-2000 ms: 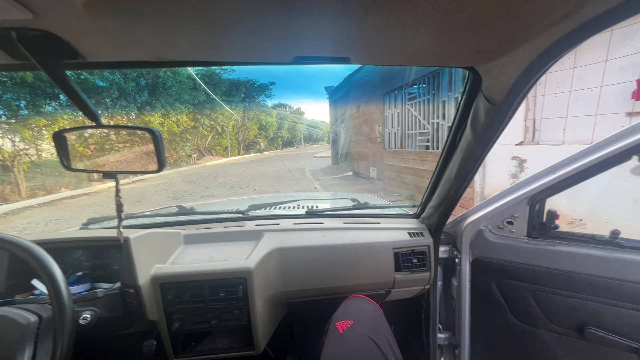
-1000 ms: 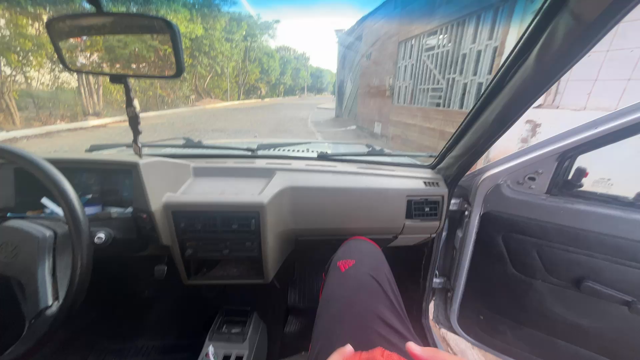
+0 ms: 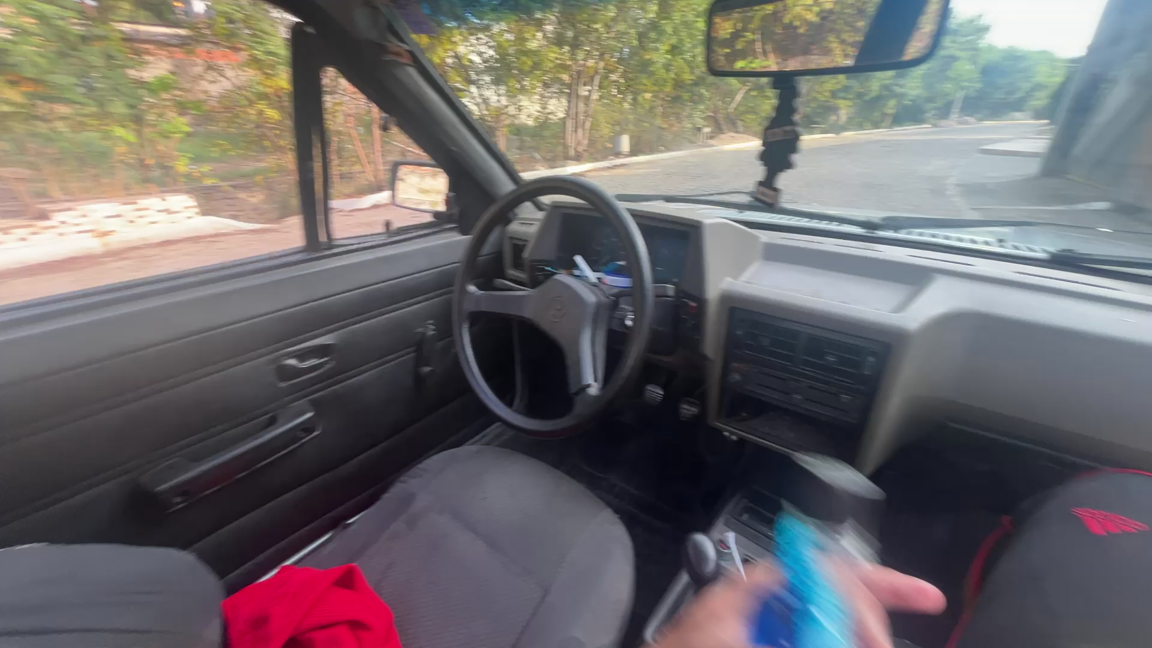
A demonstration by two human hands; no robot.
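Observation:
My left hand [image 3: 810,598], blurred by motion, is at the bottom edge, right of centre. It is closed around a bottle [image 3: 814,576] with light and dark blue on its side and a dark top, tilted over the centre console. One digit sticks out to the right. Just left of the hand stands the gear lever's knob [image 3: 701,558], with a thin white item beside it. A red cloth [image 3: 310,607] lies on the near part of the driver's seat [image 3: 504,531]. My right hand is out of view.
Ahead are the steering wheel [image 3: 556,306], the dashboard [image 3: 828,279] and the rear-view mirror [image 3: 823,36] with a hanging ornament. The driver's door [image 3: 225,396] bounds the left side. A knee in dark trousers [image 3: 1071,549] is at the right.
The view has swung left to the driver's side. Fingertips showed at the bottom edge over the lap a second ago; now my left hand holds a bottle above the console.

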